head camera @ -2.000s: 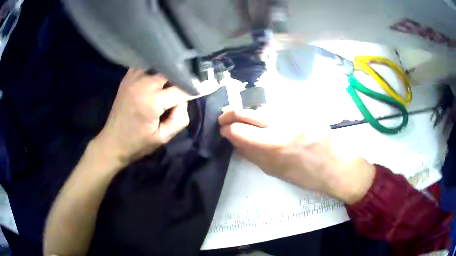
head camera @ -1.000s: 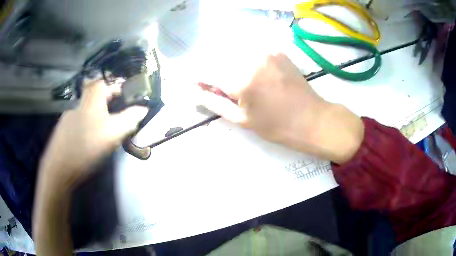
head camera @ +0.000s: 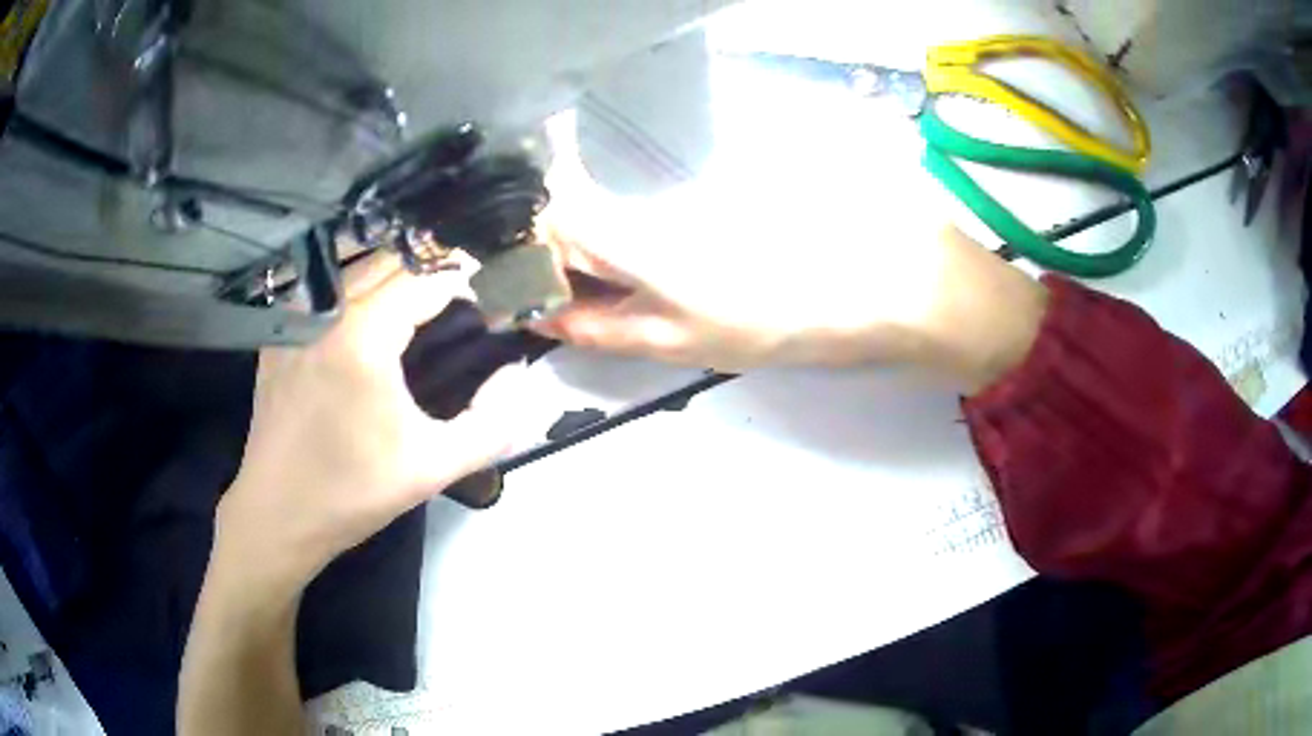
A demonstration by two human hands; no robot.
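Observation:
Dark cloth (head camera: 360,611) lies at the left of the table and runs up under my left hand. My left hand (head camera: 353,403) curves around the cloth's upper part below the machine head, thumb and fingers apart; whether its fingertips grip the cloth is hidden. My right hand (head camera: 763,309), washed out by the lamp, has its fingertips beside the small grey-tan block (head camera: 520,283) right of the needle area. What those fingertips hold, if anything, cannot be made out. The presser foot (head camera: 317,273) shows as a small metal part above my left hand.
The grey machine head (head camera: 245,86) fills the upper left. Scissors with a yellow and a green loop (head camera: 1043,194) lie at the upper right, near a small dark tool (head camera: 1260,155). A dark slot runs across the white table (head camera: 691,575), with a brown rounded piece (head camera: 475,489) at its left end.
The large cloth between my hands has moved left, baring the white table. My right hand has moved beside the block after being farther right with a small red item, which is now out of sight.

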